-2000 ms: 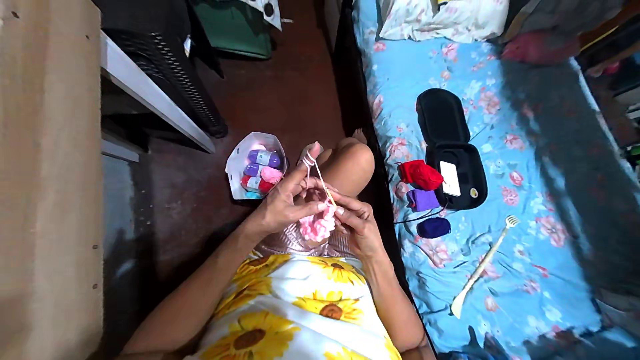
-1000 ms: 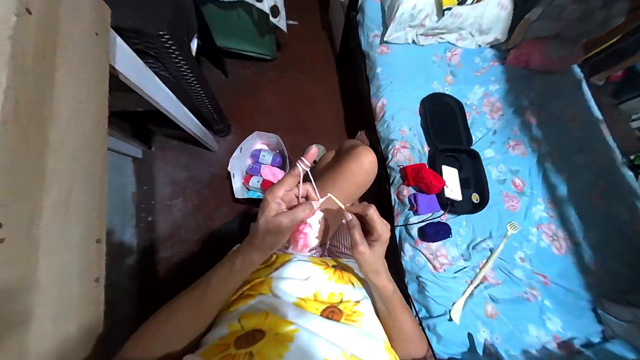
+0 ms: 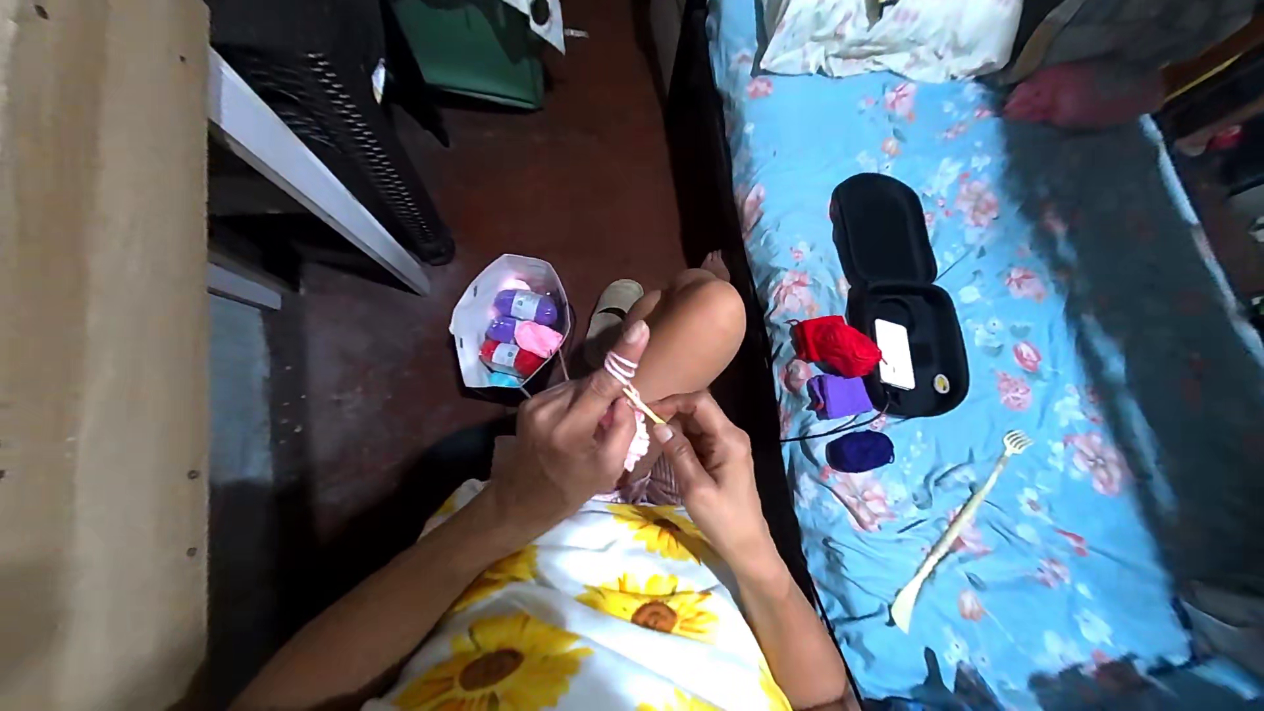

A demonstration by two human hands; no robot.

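Observation:
My left hand [image 3: 578, 434] pinches a small pink and white crocheted piece [image 3: 638, 444], with pale pink yarn [image 3: 620, 367] looped round its raised index finger. Between thumb and fingers, my right hand [image 3: 703, 464] grips a thin, pale yellow crochet hook [image 3: 647, 407], whose tip meets the yarn beside my left fingers. Most of the crocheted piece is hidden behind my left hand. Both hands are close together above my lap.
Yarn balls fill a white container [image 3: 464, 321] on the floor. On the floral bed sheet [image 3: 987, 395] lie red yarn [image 3: 834, 344], purple yarn [image 3: 839, 395], dark blue yarn [image 3: 860, 451], an open black case [image 3: 884, 232] and a back scratcher [image 3: 953, 528]. A black chair [image 3: 326, 109] stands left.
My hands have come closer together than one second ago. The crocheted piece, more exposed below my fingers earlier, is now mostly covered by my left hand.

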